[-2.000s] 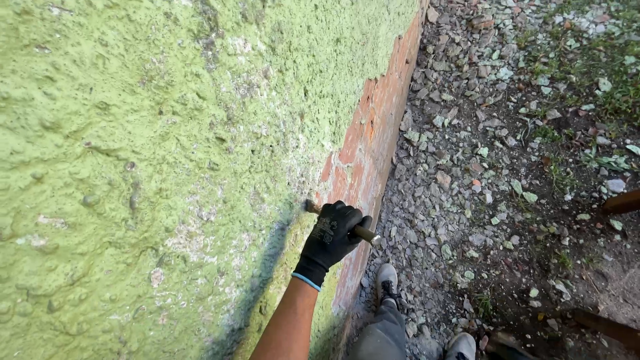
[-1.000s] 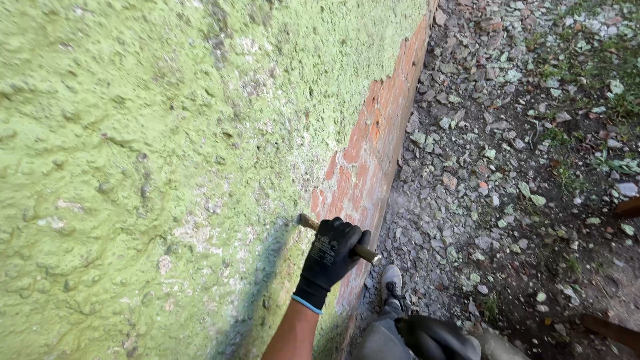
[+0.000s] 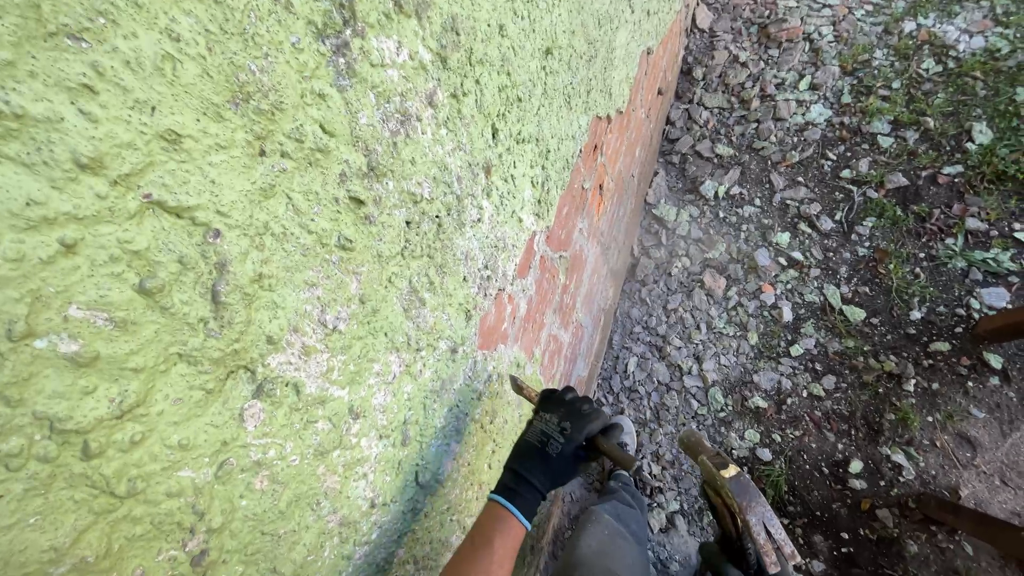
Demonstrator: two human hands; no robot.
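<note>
My left hand (image 3: 556,436), in a black glove with a blue cuff edge, grips a metal chisel (image 3: 524,390). The chisel's flattened end points at the lower edge of the green rendered wall (image 3: 240,200), close to the exposed red brick strip (image 3: 572,280); whether it touches the wall I cannot tell. At the bottom right, a claw hammer (image 3: 740,496) shows its worn metal head. My right hand (image 3: 716,560), dark-gloved and mostly out of frame, is on the hammer's handle, much of which is hidden.
Rubble of broken render (image 3: 704,320) lies along the wall's foot. Beyond it are dark soil and grass (image 3: 960,112). Rusty brown pieces (image 3: 972,524) jut in from the right edge. My shoe (image 3: 622,432) and grey trouser leg (image 3: 608,528) are beside the wall.
The hammer has come into clear view at the lower right. The chisel's end has moved from the green render toward the wall's lower edge, with my left hand still around it.
</note>
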